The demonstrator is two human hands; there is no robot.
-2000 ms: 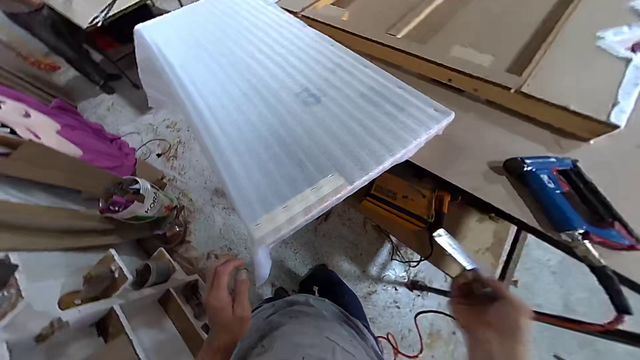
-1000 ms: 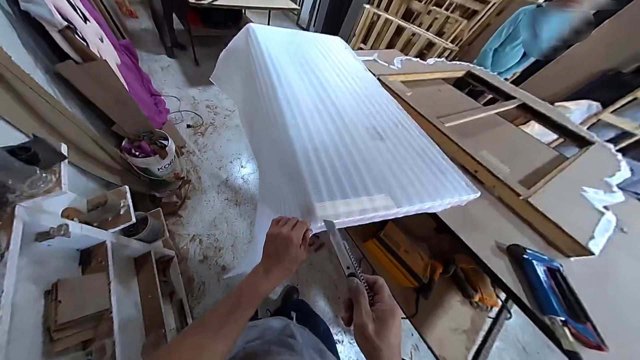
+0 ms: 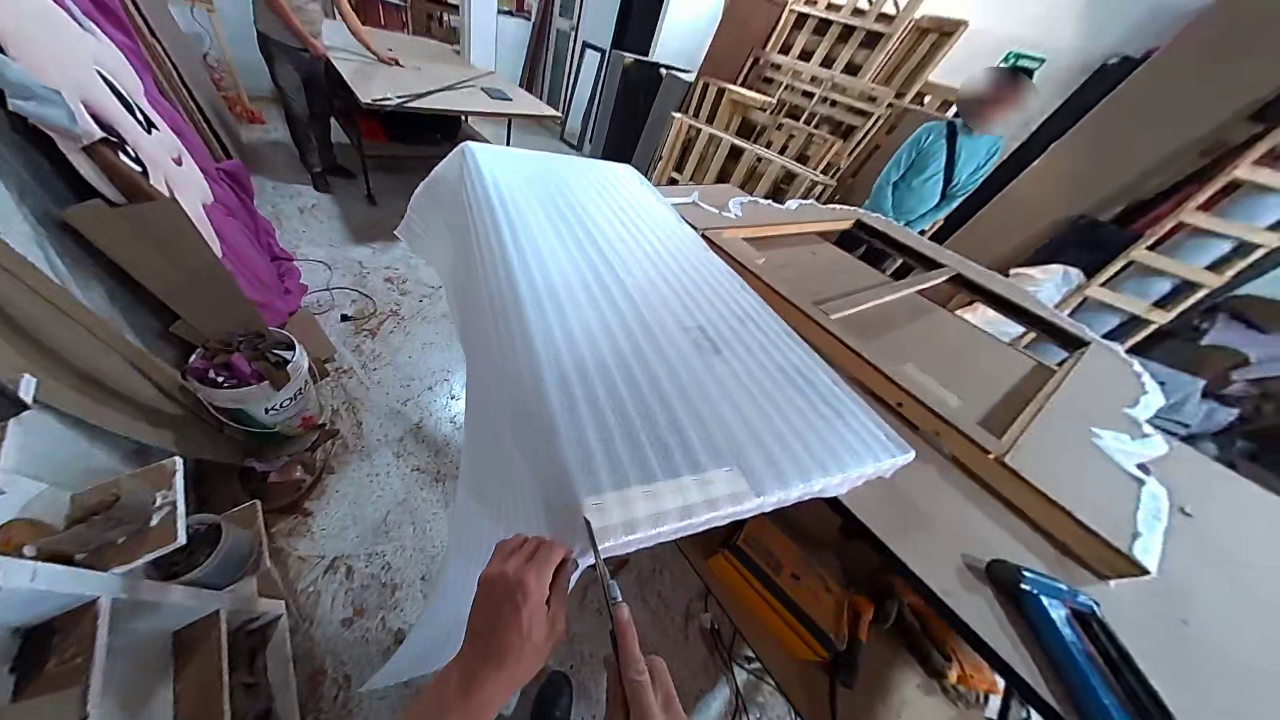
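A large flat piece covered in white foam sheet (image 3: 640, 330) lies over the table's end, its sheet hanging loose at the left. Along its near edge runs a pale stapled strip (image 3: 670, 498). My left hand (image 3: 515, 605) grips the hanging foam sheet close to the near left corner. In my right hand (image 3: 645, 670) is a utility knife (image 3: 603, 575), its blade pointing away from me at that corner, beside the strip's left end. Whether the blade touches the foam I cannot tell. A blue staple gun (image 3: 1060, 630) lies on the table at the right.
A wooden frame panel (image 3: 900, 400) lies on the table (image 3: 985, 540) at the right. Below are a yellow tool case (image 3: 775, 590) and cables. White shelving (image 3: 130, 590) and a scrap bucket (image 3: 262, 385) stand left. One person (image 3: 300, 70) is behind; another (image 3: 930, 165) is at the back right.
The foam sheet now hangs out loose at the left. My left hand, apart from it two seconds ago, now holds it. The knife has come from the right to the near left corner. The view has tilted up.
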